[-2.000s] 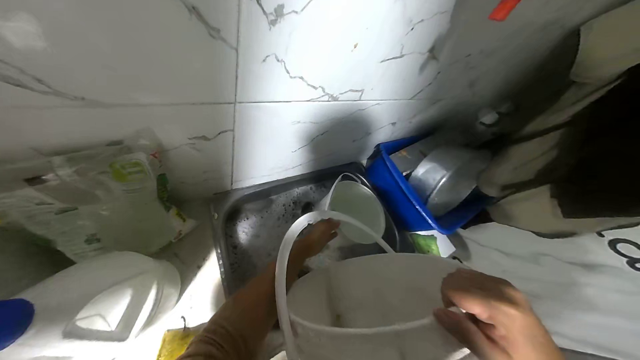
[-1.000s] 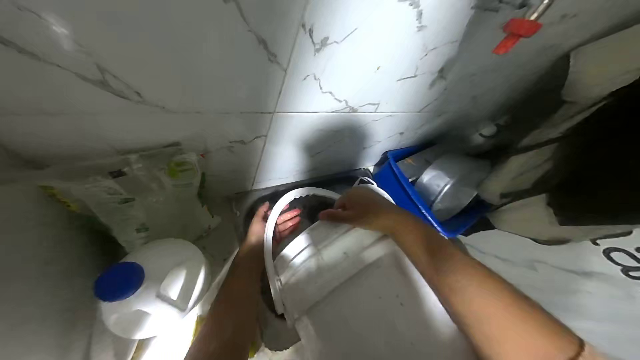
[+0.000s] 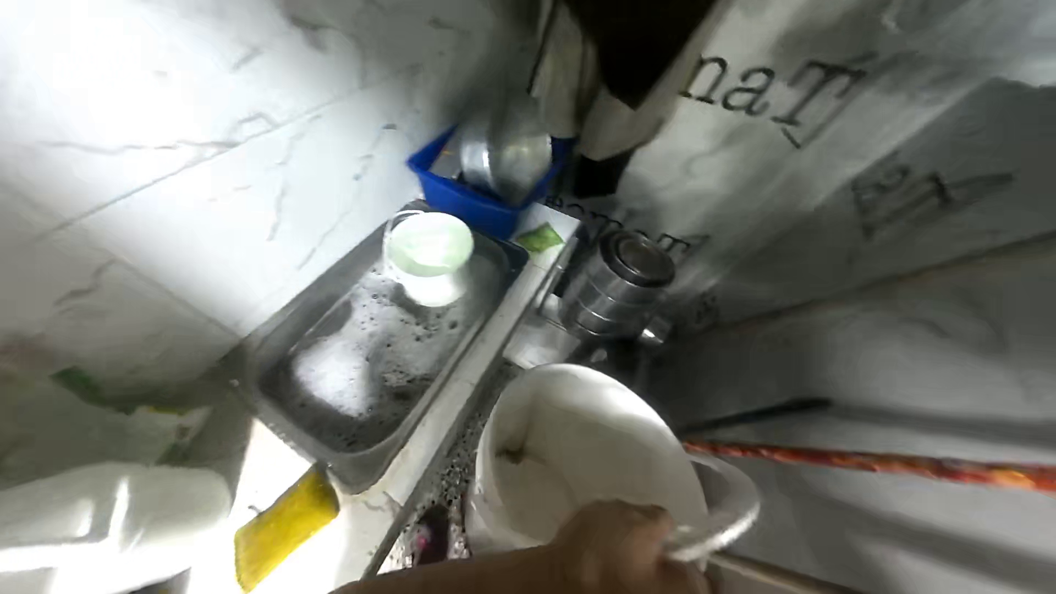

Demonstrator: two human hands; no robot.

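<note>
A white plastic bucket (image 3: 590, 445) is tilted at the lower middle, its open mouth and a dark smudge inside showing. My left hand (image 3: 619, 544), blurred, grips its near rim beside the white handle, the forearm coming in from the bottom left. My right hand is out of view. Left of the bucket is a steel sink (image 3: 363, 363) with wet, foamy spots. At its far end stands a small white pail (image 3: 429, 247) with a thin handle. A yellow sponge or cloth (image 3: 285, 528) lies at the sink's near corner.
A blue plastic basin (image 3: 470, 198) with metal pots stands behind the sink. Stacked steel containers (image 3: 615, 289) are right of it. A white plastic jug (image 3: 107, 520) is at lower left. A red-orange rod (image 3: 874, 466) slants at the right.
The view has swung to the right. The large bucket, over the sink a second ago, is now beside it. Both hands were at it before; the right has left the view.
</note>
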